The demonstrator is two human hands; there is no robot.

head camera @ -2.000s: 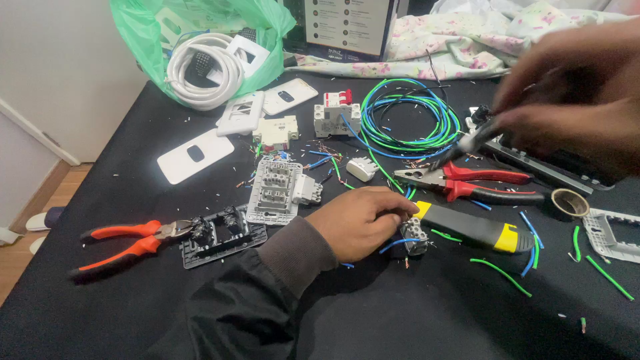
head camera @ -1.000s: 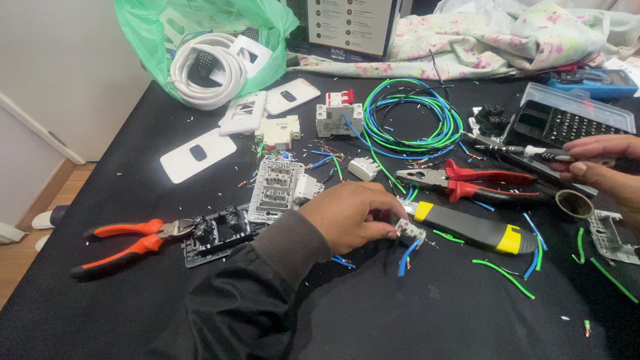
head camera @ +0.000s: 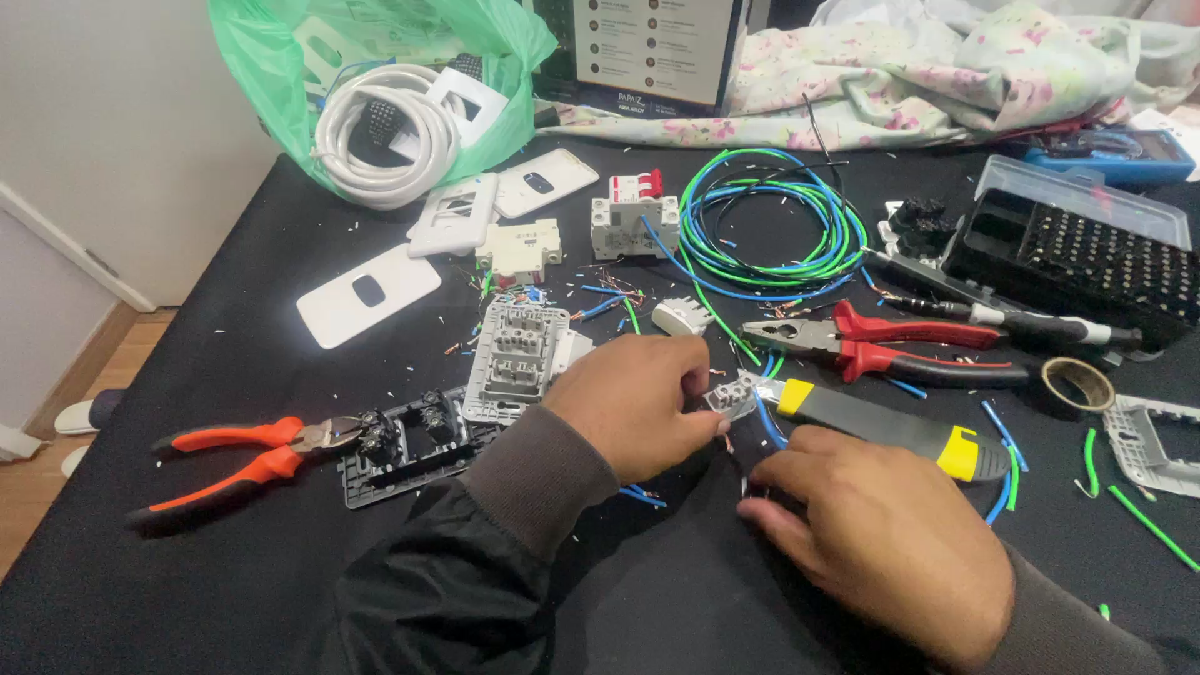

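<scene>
My left hand (head camera: 637, 403) pinches a small grey electrical socket module (head camera: 731, 396) near the middle of the table. A short blue wire (head camera: 769, 422) comes out of the module toward my right hand (head camera: 853, 511). The thumb and index finger of my right hand are close together around something small; whether they hold the wire's end is hard to tell. Behind and right of the hands lies a utility knife (head camera: 872, 427) with yellow parts. A precision screwdriver (head camera: 1022, 319) rests beyond the red-handled pliers (head camera: 881, 347).
Orange-handled pliers (head camera: 244, 459), a black mounting frame (head camera: 412, 478) and a grey frame with modules (head camera: 516, 361) lie left. Behind are a circuit breaker (head camera: 635, 225), coiled wires (head camera: 698, 216) and a green bag (head camera: 506, 141). A tape roll (head camera: 1078, 384) and bit case (head camera: 984, 234) are right.
My right hand has moved from the far right to beside the module. The screwdriver it held one second ago now lies on the table. My left hand remains at the module.
</scene>
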